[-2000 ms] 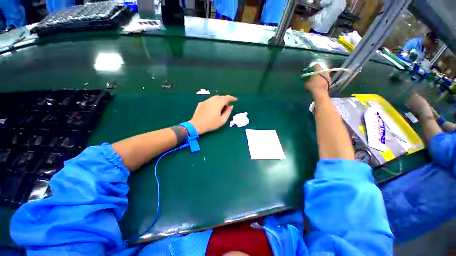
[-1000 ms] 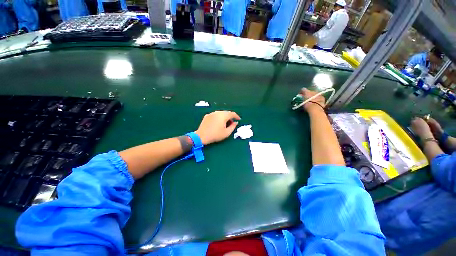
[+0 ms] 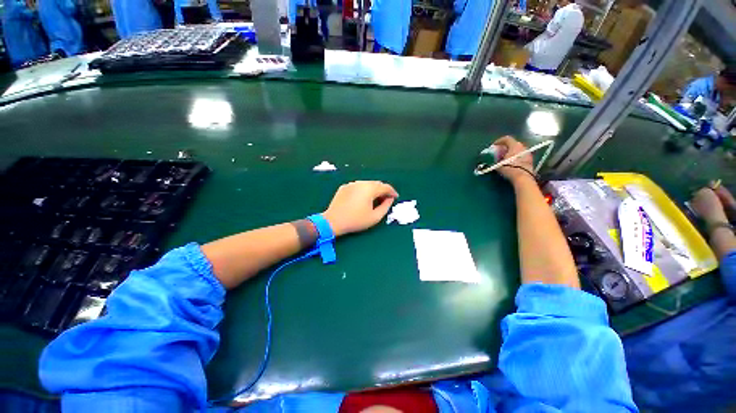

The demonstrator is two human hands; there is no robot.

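My left hand (image 3: 359, 207) rests on the dark green surface with fingers curled, its fingertips beside a crumpled white tissue (image 3: 403, 212); whether it pinches a tiny part cannot be told. My right hand (image 3: 511, 155) is farther out near the metal post, closed around the glue dispensing syringe (image 3: 489, 152), mostly hidden by the fingers. A pale air hose (image 3: 524, 153) loops over this hand. A flat white paper sheet (image 3: 445, 256) lies between my forearms. A blue strap (image 3: 324, 236) with a cord is on my left wrist.
Black component trays (image 3: 97, 218) lie at left. The controller (image 3: 607, 278) with a yellow tray (image 3: 700, 238) and white tube (image 3: 637, 235) is at right. A metal post (image 3: 621, 89) rises at the back right. Another person's hands (image 3: 713, 206) are at the right edge. Small bits lie beyond my left hand.
The view has shifted. My right hand has turned at the far side and the hose loop has changed shape. My left hand stays beside the tissue.
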